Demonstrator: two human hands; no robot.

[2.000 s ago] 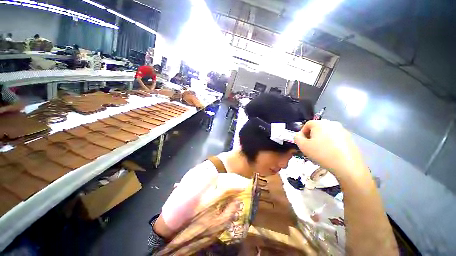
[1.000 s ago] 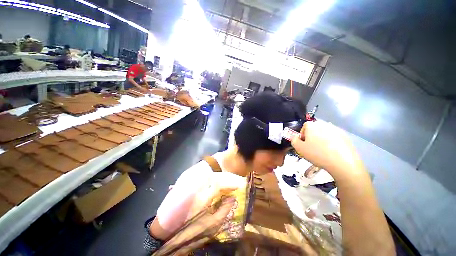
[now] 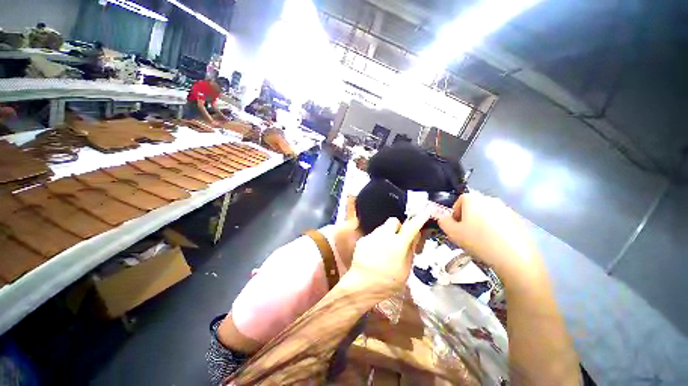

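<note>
A seated person in a pale top wears a black headband device (image 3: pixel 443 198) at the forehead. A white sticker (image 3: pixel 416 203) shows at the side of the headband, beside a small strip with red marks. My right hand (image 3: pixel 486 226) pinches the strip's end between thumb and fingers at the front of the head. My left hand (image 3: pixel 383 255) is raised from below, its fingertips at the sticker's lower edge. I cannot tell whether they grip it. My hands hide most of the person's face. Pale, blurred material shows under my left hand.
A long white table (image 3: pixel 143 236) with rows of brown bag panels (image 3: pixel 113 197) runs along the left. An open cardboard box (image 3: pixel 143 280) stands beneath it. A person in red (image 3: pixel 202 93) leans over its far end. A worktable with brown pieces and clear plastic (image 3: pixel 460 309) lies beyond the seated person.
My left hand has risen from low in front, where a yellow sheet showed beside it, to the sticker at the headband. My right hand stays at the strip. The seated person's head is turned further away.
</note>
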